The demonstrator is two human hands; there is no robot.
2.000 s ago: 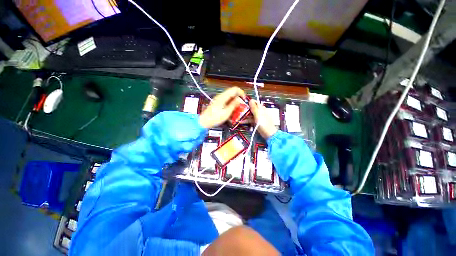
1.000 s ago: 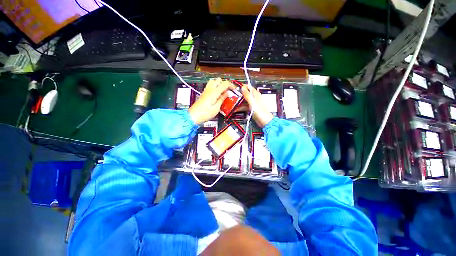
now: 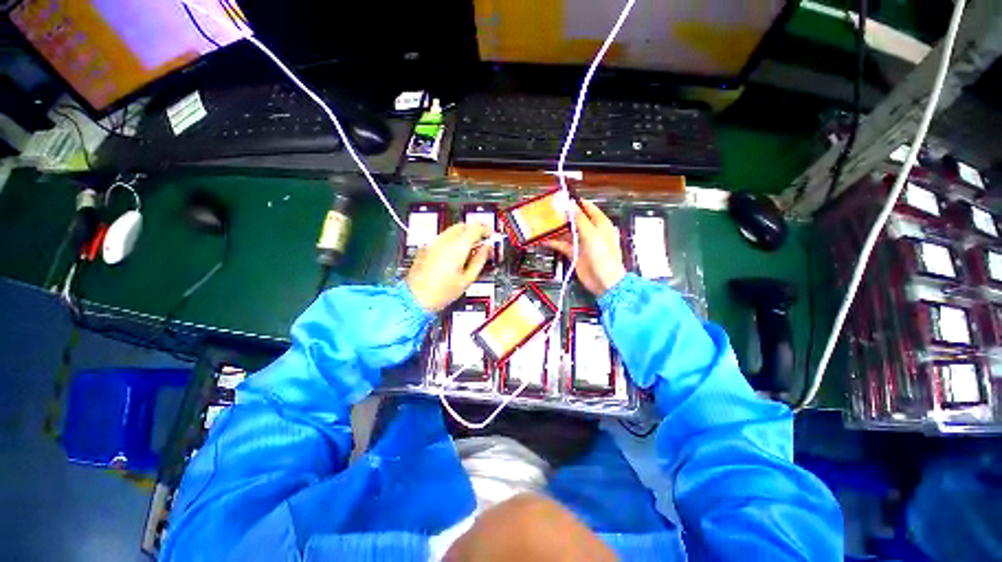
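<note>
My right hand [image 3: 597, 250] holds a red-edged smartphone [image 3: 538, 217] with a lit orange screen, tilted above the tray's back row. My left hand [image 3: 448, 267] pinches the small plug of a white cable [image 3: 330, 114] beside the phone's left end; whether they touch is unclear. A second lit smartphone [image 3: 514, 324] lies slanted on top of phones in the clear blister tray [image 3: 516, 401]. A second white cable [image 3: 572, 132] hangs down past my right fingers and loops at the tray's front. White-labelled phones [image 3: 591, 357] sit in the pockets.
Keyboards [image 3: 582, 134] and monitors stand behind the tray. A mouse [image 3: 758, 220], a black handheld scanner [image 3: 766, 329] and stacked trays of phones [image 3: 939, 296] are right. A scanner or tool with a yellowish section [image 3: 333, 231] and a white device [image 3: 123, 235] are left.
The held phone has turned from its red side to its lit orange screen and shifted right. My left hand has moved off it, down and left, holding the plug.
</note>
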